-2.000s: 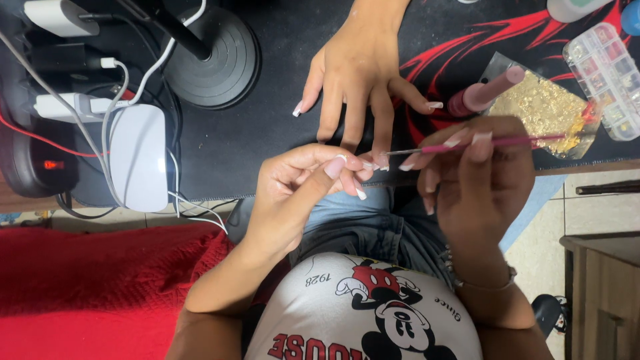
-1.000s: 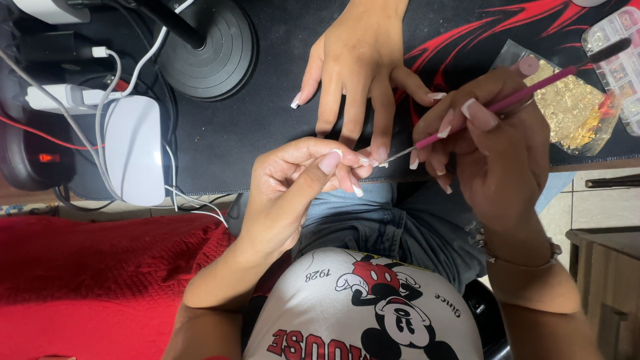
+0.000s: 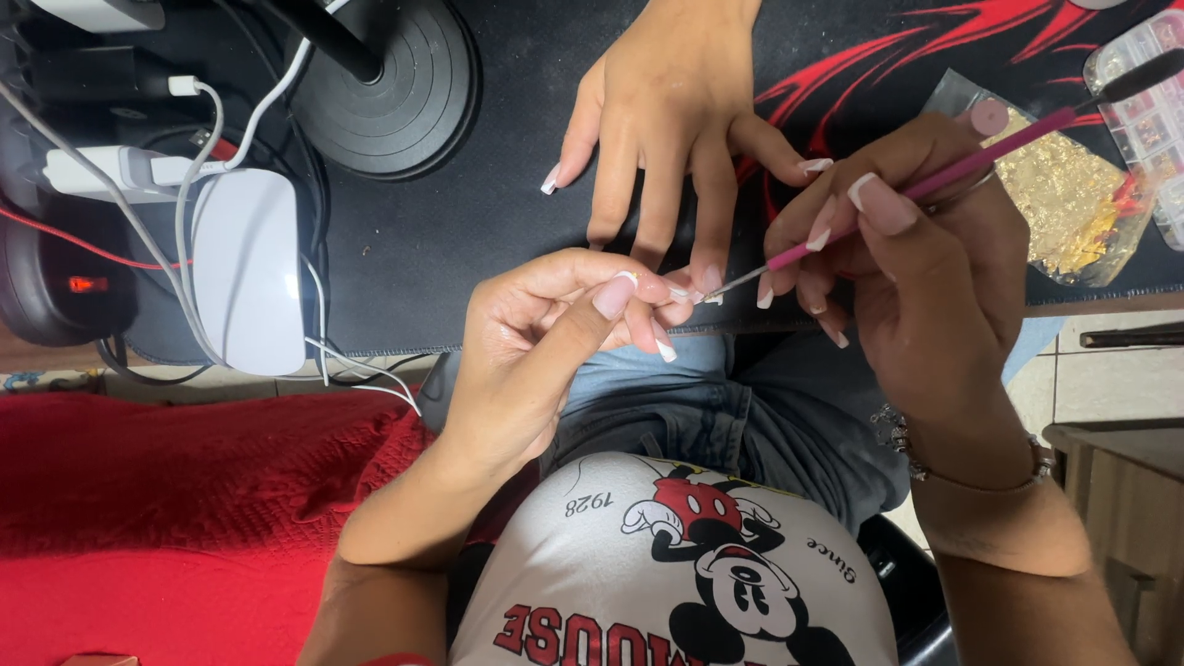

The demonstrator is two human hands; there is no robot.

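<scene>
Another person's hand (image 3: 675,129) lies palm down on the black mat, its fingers spread and its nails white-tipped. My left hand (image 3: 546,342) has its thumb and fingers curled at that hand's fingertips and seems to hold one finger; the exact contact is partly hidden. In my right hand (image 3: 925,250) is a thin brush with a pink handle (image 3: 980,162), held like a pen. Its metal end slants down left, and the fine tip is at a white-tipped nail (image 3: 721,299) beside my left fingertips. A pink cylindrical container (image 3: 988,118) shows partly behind my right hand.
A clear packet of gold foil flakes (image 3: 1054,194) and a compartment box (image 3: 1142,120) are at right. At left are a round black stand base (image 3: 388,92), a white rounded device (image 3: 248,273) and tangled cables. Red fabric (image 3: 166,481) hangs below the table.
My right hand has tilted the brush from nearly level to a steeper slant, its far end raised toward the upper right. The pink container, plain earlier, is now mostly hidden by my right hand.
</scene>
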